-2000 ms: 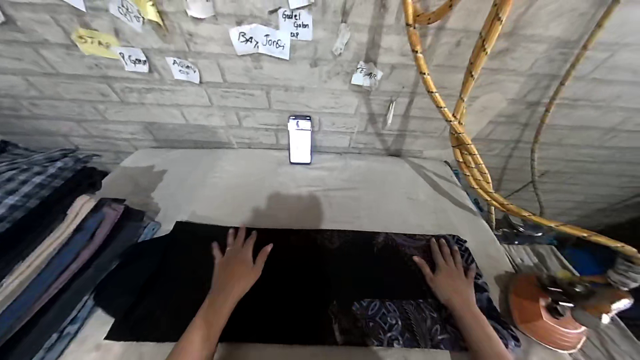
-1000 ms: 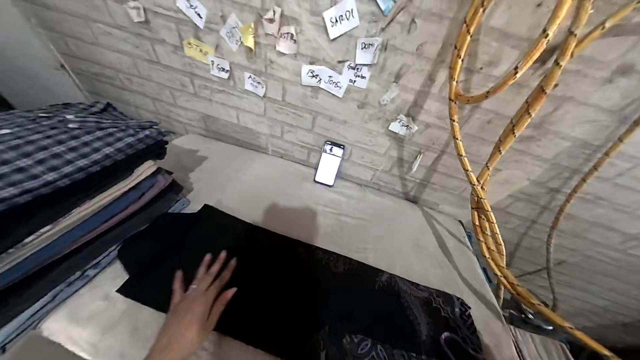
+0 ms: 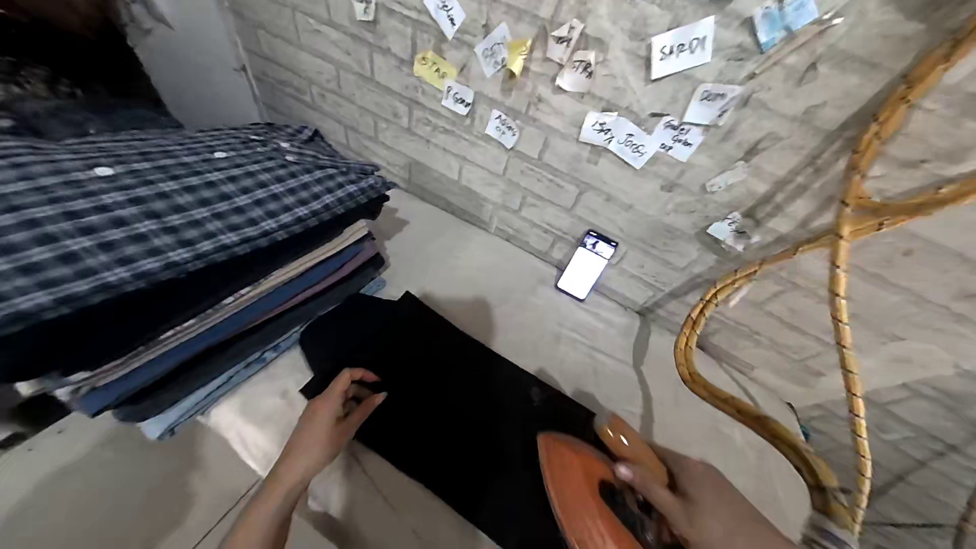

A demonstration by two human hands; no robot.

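A folded black garment [image 3: 457, 404] lies across the cloth-covered ironing surface. My left hand [image 3: 343, 412] rests at its near left edge, fingers bent and thumb apart; whether it pinches the fabric is unclear. My right hand [image 3: 679, 488] is closed around the handle of an orange-bodied iron [image 3: 583, 488], which is over the right part of the garment. The iron's lower end is cut off by the frame.
A tall stack of folded clothes, a plaid shirt [image 3: 175, 206] on top, stands at the left. A lit smartphone [image 3: 586, 265] leans against the brick wall. Yellow hoses [image 3: 842, 305] hang at the right. Handwritten paper notes [image 3: 682, 47] are stuck on the wall.
My right hand, flat on the garment two seconds ago, now holds the iron, which stood at the far right then. My left hand's fingers, spread flat before, are now bent. The view has swung left.
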